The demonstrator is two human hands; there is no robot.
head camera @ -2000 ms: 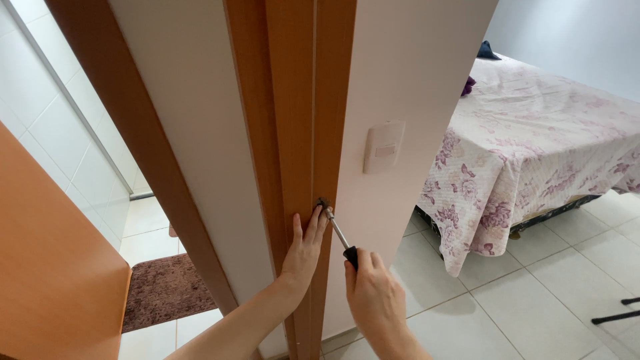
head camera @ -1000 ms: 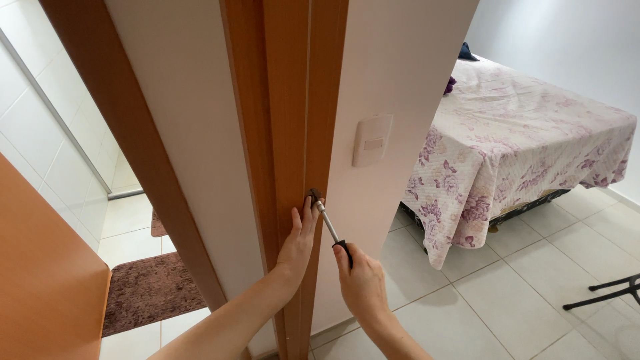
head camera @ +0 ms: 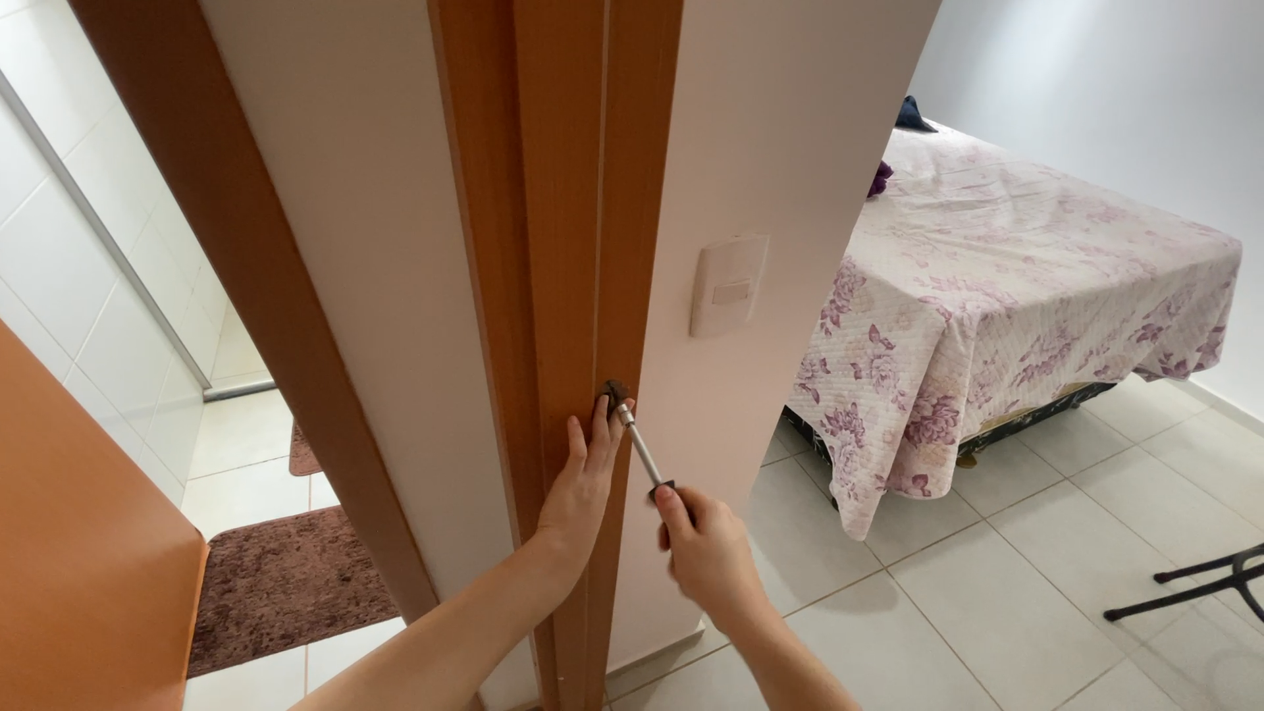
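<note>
My right hand (head camera: 706, 553) is closed around the dark handle of a screwdriver-like hand tool (head camera: 644, 446) with a metal shaft. The shaft slants up and left to a small dark metal piece (head camera: 612, 393) on the wooden door frame (head camera: 558, 247). My left hand (head camera: 583, 474) lies against the frame, its fingers spread and the fingertips at that dark piece, beside the tool's tip. The fingers and the tool's end partly hide the piece, so its exact shape cannot be told.
A white light switch (head camera: 729, 286) is on the wall right of the frame. Beyond stand a bed with a floral cover (head camera: 1007, 286) and dark metal legs (head camera: 1175, 592). At left are an orange-brown door (head camera: 89, 533), a brown rug (head camera: 286, 583) and another wooden frame (head camera: 247, 257).
My right hand still holds the tool at the dark piece, and my left hand stays against the frame. The grip of the right hand on the handle has shifted slightly.
</note>
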